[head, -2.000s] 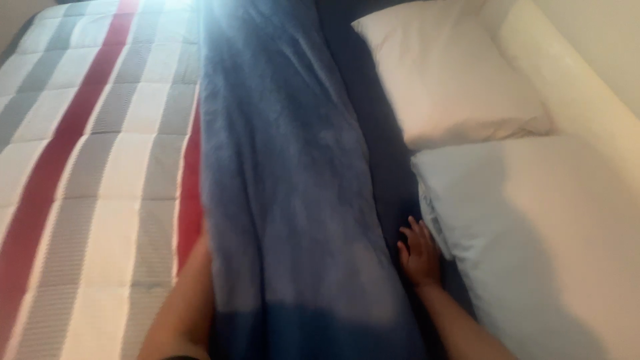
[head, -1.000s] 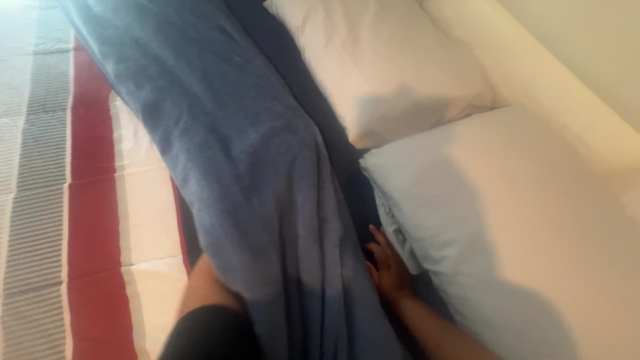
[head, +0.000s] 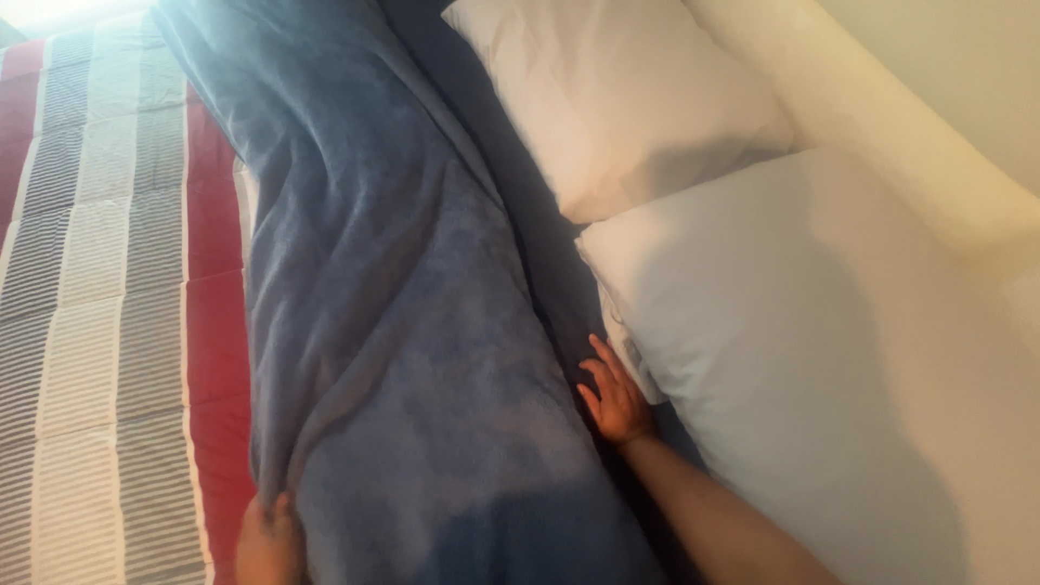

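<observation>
A blue plush blanket (head: 455,349) lies folded in a long band across the bed. At its left edge, low in the view, my left hand (head: 272,536) grips the blanket, which bunches into creases above the fingers. My right hand (head: 615,398) rests with its fingers apart on the dark blue sheet (head: 544,236), between the blanket's right edge and the near white pillow (head: 780,325). Nothing is seen in that hand. Under the blanket's left side lies a comforter (head: 154,325) striped in red, grey and white.
Beyond the near pillow a second white pillow (head: 626,89) lies against it. A cream headboard or padded edge (head: 886,122) runs along the right behind both pillows, with a pale wall (head: 959,57) beyond it. Shadows fall over the blanket and near pillow.
My left hand, hidden at the blanket's edge before, now shows there with the cloth bunched at it. The blanket's left side has new diagonal folds. My right hand stays beside the near pillow.
</observation>
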